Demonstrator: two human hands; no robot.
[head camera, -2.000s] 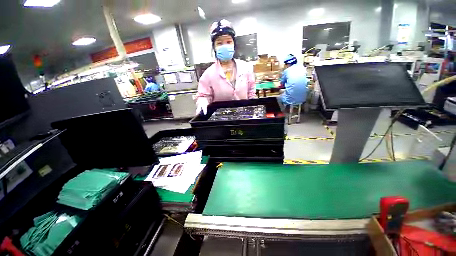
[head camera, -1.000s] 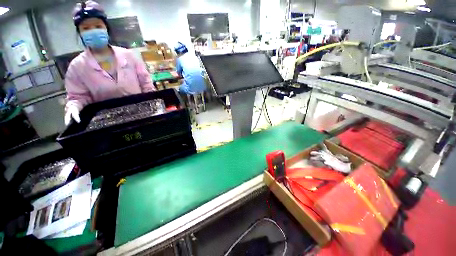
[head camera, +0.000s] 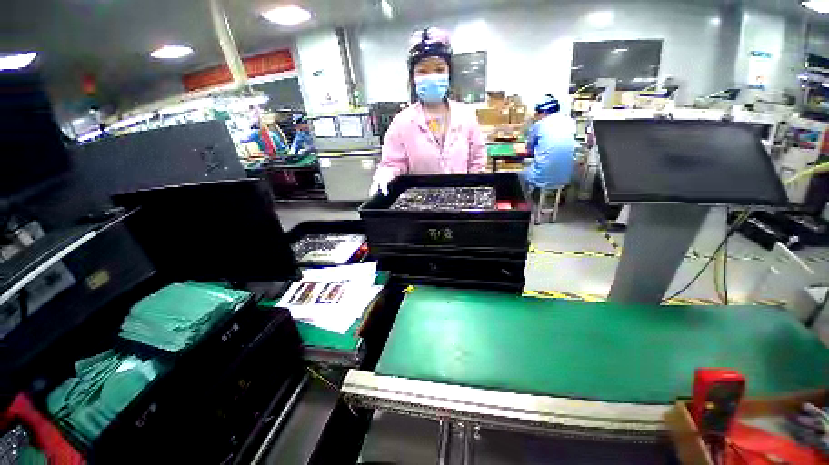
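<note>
No hand of mine is in view. Nearest in front is the green conveyor belt with a pale metal edge. At the lower right a red boxy meter stands in a cardboard box, beside orange-red material. At the left, pale green sheets lie stacked in a black tote. Printed sheets lie on a green surface next to the belt.
A person in a pink smock stands behind stacked black totes; the top one holds boards. A dark monitor stands beyond the belt. A person in blue sits farther back. Another black screen is at left.
The view swung right, then back left. The green sheets show again, and the cardboard box is now only partly in view at the lower right.
</note>
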